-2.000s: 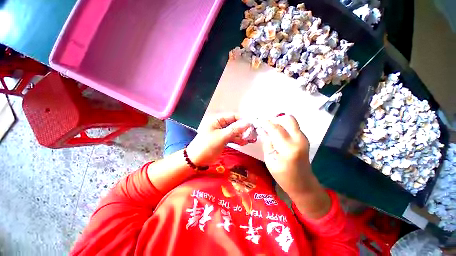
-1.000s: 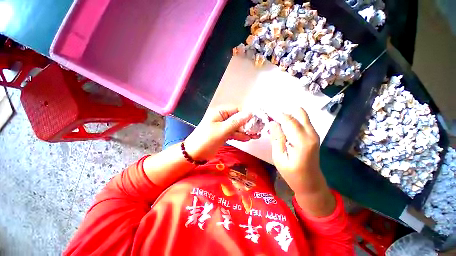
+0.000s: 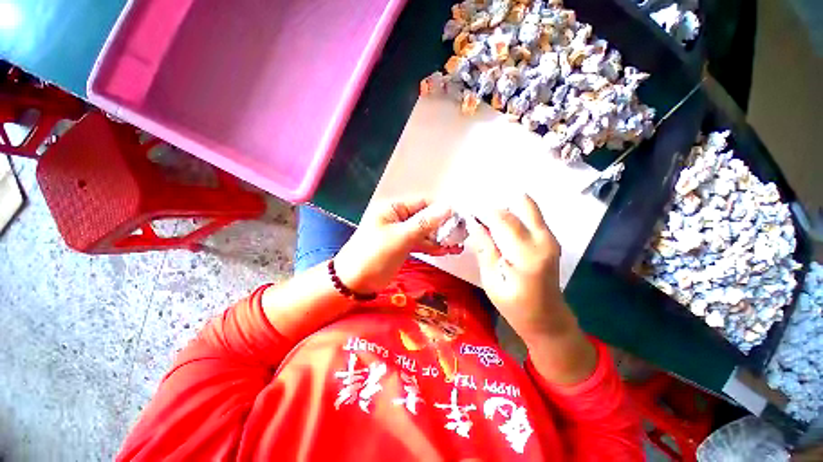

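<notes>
My left hand [image 3: 397,236], with a dark bead bracelet at the wrist, holds a knobbly grey-white moulded piece [image 3: 451,231] between thumb and fingers over the near edge of the pale work board [image 3: 433,153]. My right hand [image 3: 519,253] is just right of the piece, fingertips close to it, fingers partly bent. Whether it holds a small part cannot be told; glare on the board washes out the fingertips. A loose heap of small whitish-grey parts with orange tints [image 3: 541,72] lies behind the board.
A large pink tray [image 3: 311,180] stands at the back left. A black tray holds pale small parts [image 3: 722,244] on the right. A thin pointed tool [image 3: 681,101] lies by the board's far right corner near a small dark object [image 3: 603,186]. A red stool [image 3: 90,185] stands left.
My right hand has opened somewhat and drawn slightly away from the piece compared with two seconds ago. My left hand keeps holding the piece, shifted only slightly.
</notes>
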